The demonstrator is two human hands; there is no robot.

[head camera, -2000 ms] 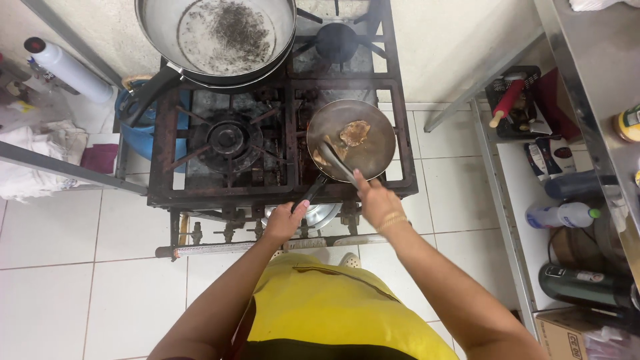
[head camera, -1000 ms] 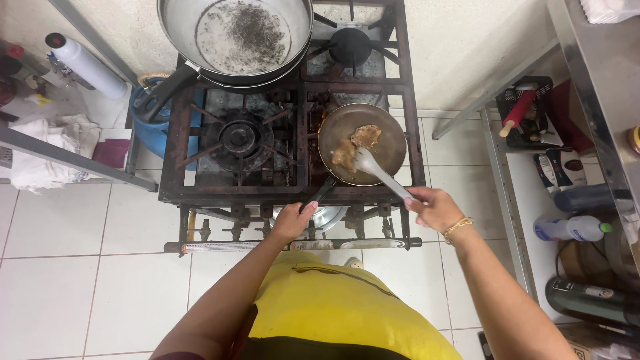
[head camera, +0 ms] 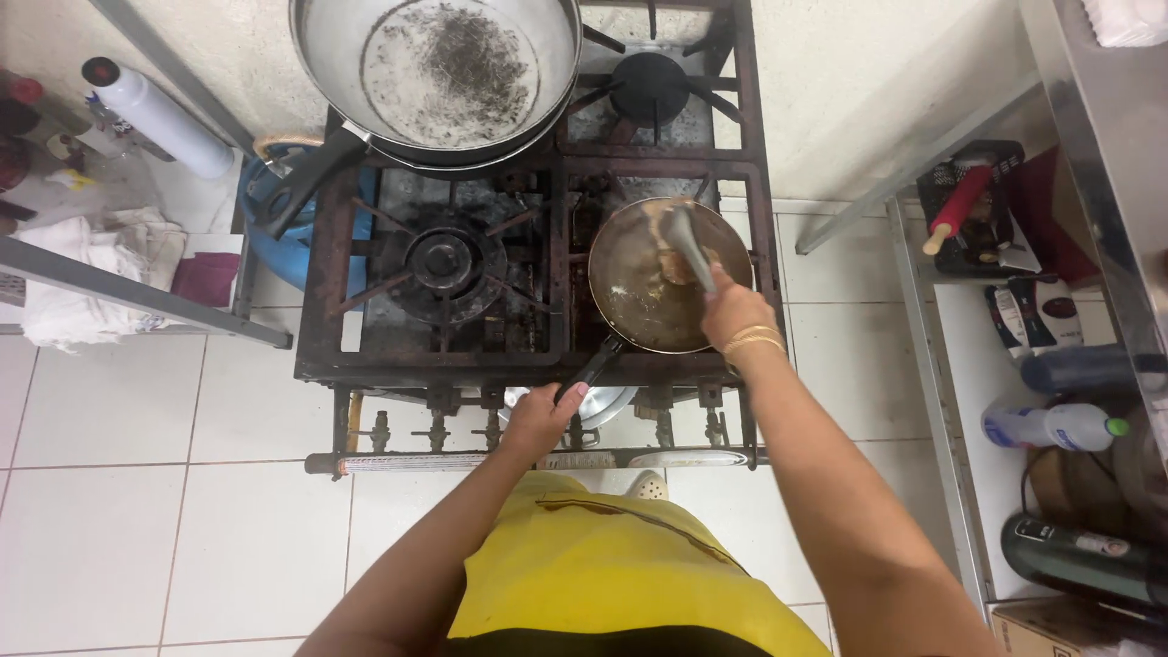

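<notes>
A frying pan (head camera: 630, 297) rests on the front right burner of the gas stove (head camera: 310, 319). My left hand (head camera: 540, 422) grips its black handle (head camera: 589, 367) near the stove's front edge. In my right hand (head camera: 741, 319) is a grey spoon-like utensil (head camera: 686, 239), its head slightly blurred and down among browned pieces of food (head camera: 676, 267) at the pan's far side. The utensil partly covers the food, so its exact kind cannot be told. A thin layer of liquid or fat shines on the pan's bottom.
A large pan (head camera: 383, 55) with dark residue stands at the back left, its handle jutting over the stove's left side. The front left burner (head camera: 444, 262) has nothing on it. Metal shelving with cloths (head camera: 87, 274) is at left; shelves with bottles (head camera: 1054, 426) and a red rolling pin (head camera: 961, 203) are at right.
My right hand has moved inward over the pan's right rim, and the utensil's head has gone to the far side. The food has shifted toward that side. My left hand still holds the handle.
</notes>
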